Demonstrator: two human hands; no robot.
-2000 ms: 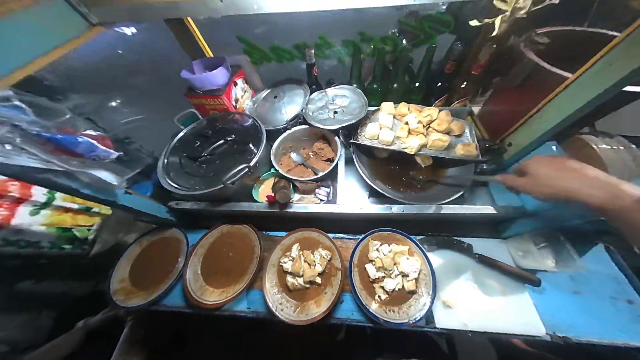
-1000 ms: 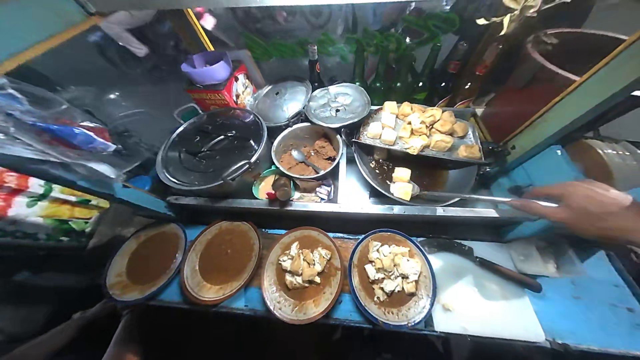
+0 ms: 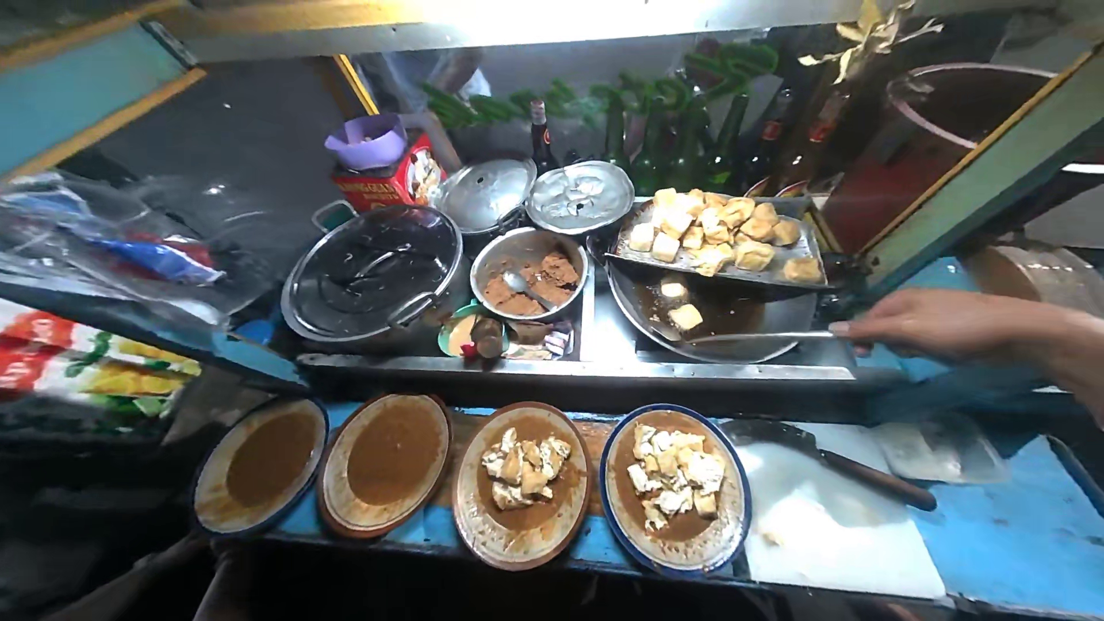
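Note:
My right hand [image 3: 957, 323], at the right, grips the end of a long metal spatula [image 3: 759, 335]. Its blade is low in the wok [image 3: 798, 323] of dark oil, where two pale tofu pieces [image 3: 686, 316] lie. Fried tofu cubes [image 3: 716, 224] are heaped on a metal rack tray [image 3: 617, 246] across the wok's back rim. Of several oval plates along the front, a blue-rimmed plate [image 3: 611, 517] and a brown-rimmed plate [image 3: 470, 517] hold cut tofu on brown sauce; the plates further left hold sauce only. I cannot make out my left hand.
A knife [image 3: 871, 479] lies across a white cutting board [image 3: 849, 552], beside a clear plastic bag [image 3: 940, 448]. Left of the wok stand a pot of brown paste [image 3: 480, 285] with a spoon and a large lidded pot [image 3: 297, 302]. Dim limb-like shapes at lower left are unclear.
Two seconds ago the spatula was in the oil. One second ago two tofu pieces were up near the tray's front edge; now they lie lower, apart, in the wok. My right hand keeps its grip.

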